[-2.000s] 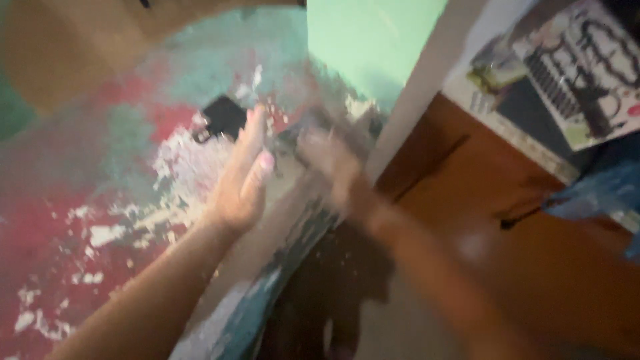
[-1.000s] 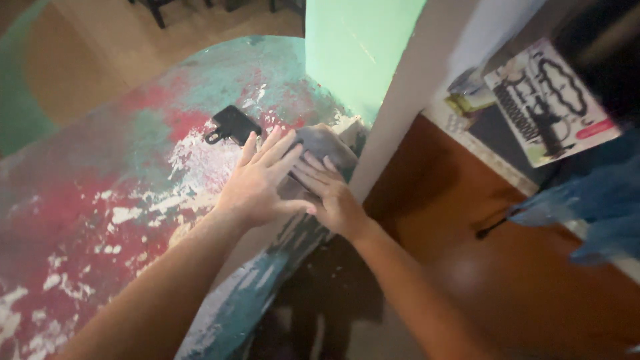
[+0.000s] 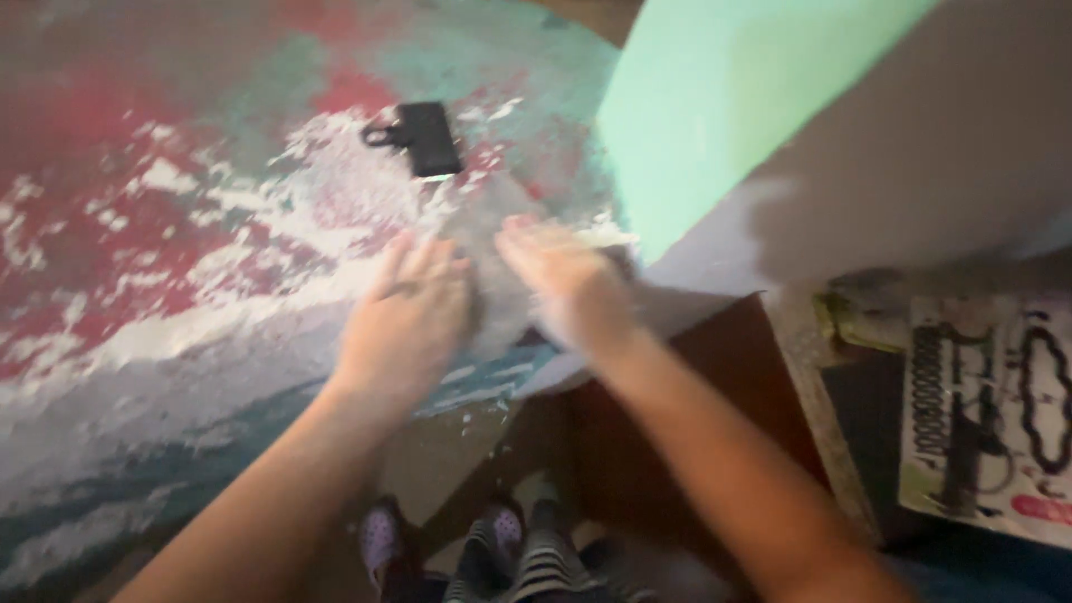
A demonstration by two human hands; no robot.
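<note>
Both hands are blurred over the rounded edge of a painted surface (image 3: pixel 251 293) in red, teal and white. My left hand (image 3: pixel 414 310) is palm down with fingers spread a little, at the left side of a grey, smeared item (image 3: pixel 494 218) that is too blurred to name. My right hand (image 3: pixel 574 276) lies to the right of it, fingers pointing up and left; whether it grips anything cannot be seen. Beyond the hands a black flat case with a loop (image 3: pixel 431 141) rests on the paint, apart from both.
A mint-green wall (image 3: pixel 712 109) rises at the right end of the surface. Lower right, a printed card with black patterns (image 3: pixel 988 419) lies on a shelf beside a brown panel (image 3: pixel 712 385). Purple clogs (image 3: pixel 381 540) and striped legwear show on the floor below.
My hands, close together on the grey item one second ago, are now apart with a gap between them. The view has turned and moved nearer the edge.
</note>
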